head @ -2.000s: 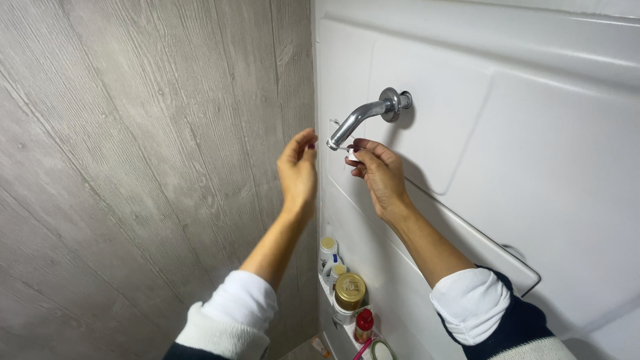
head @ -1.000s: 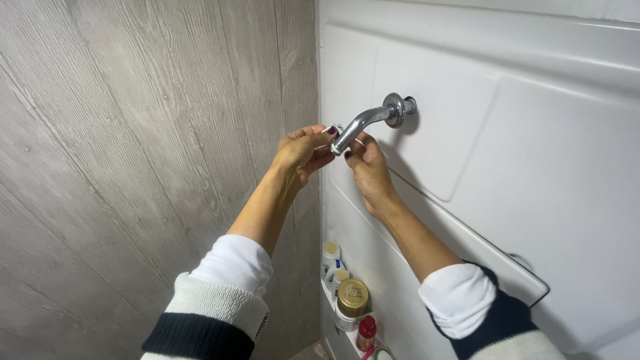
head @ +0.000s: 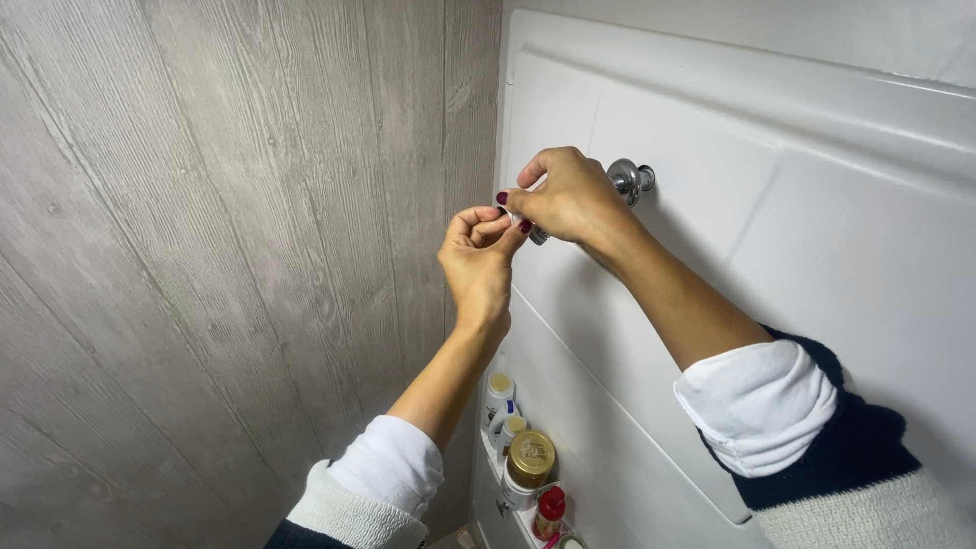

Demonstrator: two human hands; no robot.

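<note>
A chrome pipe arm comes out of the white wall panel, with a round flange (head: pixel 625 183) at its base. My right hand (head: pixel 572 194) is over the pipe and hides most of its length; the pipe's lower end (head: pixel 538 235) shows just below the fingers. My left hand (head: pixel 482 255) is at the left of that end, its thumb and fingers pinching a small piece of thin white material (head: pixel 513 218), perhaps tape. The right thumb and fingertips meet this piece from above. How far it goes round the pipe is hidden.
Below the hands, a narrow white shelf (head: pixel 526 520) holds a gold-lidded jar (head: pixel 531 457), a red pump bottle (head: pixel 550 512) and several white bottles (head: pixel 499 393). A grey wood-look wall (head: pixel 305 229) meets the white panel (head: pixel 686 252) at the left.
My right hand has moved up from below the pipe's end and now covers the pipe. My left hand has come lower and stays near the pipe's end.
</note>
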